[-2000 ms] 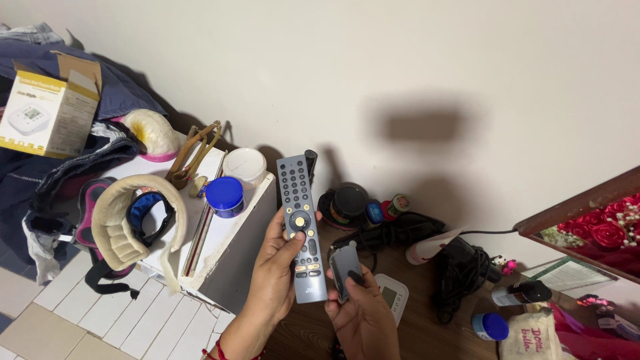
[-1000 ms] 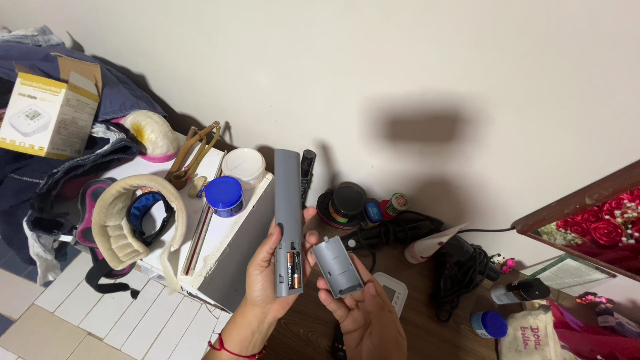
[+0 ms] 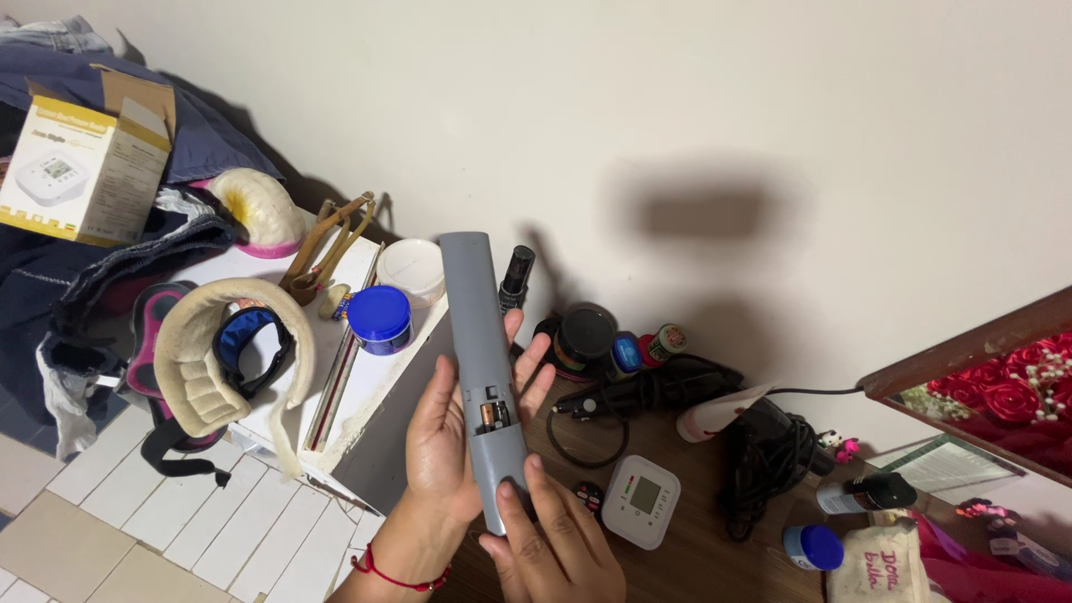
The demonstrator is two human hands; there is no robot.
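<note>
A grey remote control (image 3: 476, 310) lies back side up in my left hand (image 3: 444, 444), its far end pointing toward the wall. My left palm and fingers cradle it from below and behind. The grey battery cover (image 3: 499, 477) sits over the near part of the battery bay, partly on, and batteries (image 3: 494, 416) show in the gap above it. My right hand (image 3: 553, 536) rests its fingertips on the cover and the remote's near end. Its thumb is by the end of the remote.
A white blood pressure monitor (image 3: 641, 502) lies on the brown wooden surface (image 3: 670, 578) at the right, near coiled black cables (image 3: 762, 469). A blue-lidded jar (image 3: 380, 320) and a beige neck brace (image 3: 201, 352) stand on the white cabinet at the left.
Two seconds ago the remote's buttons faced up; a second ago its back showed, with the cover apart in my right hand. Now the cover is on the remote, over part of the bay.
</note>
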